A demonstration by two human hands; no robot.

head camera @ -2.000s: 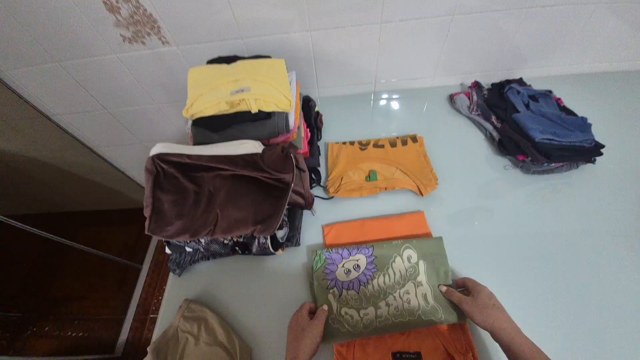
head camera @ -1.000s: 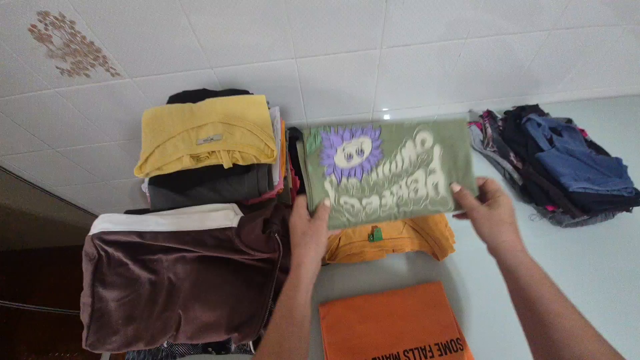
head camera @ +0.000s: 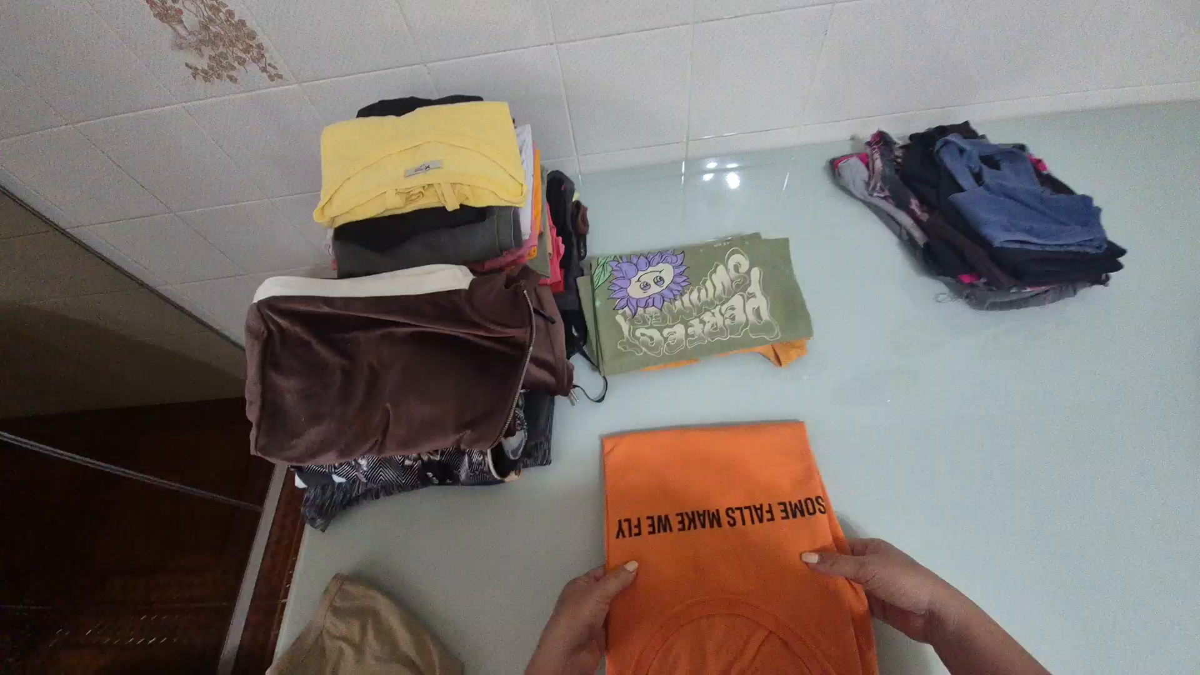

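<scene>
An orange T-shirt with black lettering lies on the glass-like tabletop at bottom centre, its neckline towards me. My left hand grips its left edge, thumb on top, and my right hand grips the right edge the same way; the fingers beneath are hidden. Beyond it, a folded green T-shirt with a purple flower print rests on a mustard-coloured shirt, of which only the lower edge shows. Neither hand touches these two.
At the left stand a stack topped by a yellow shirt and another topped by a brown velour garment. Dark clothes with a blue garment on top lie at the back right. A beige cloth is at the lower left. A tiled wall bounds the back.
The green T-shirt, held in both hands before, now lies on the mustard-coloured shirt, let go. Both hands have come back towards me and taken hold of the orange T-shirt.
</scene>
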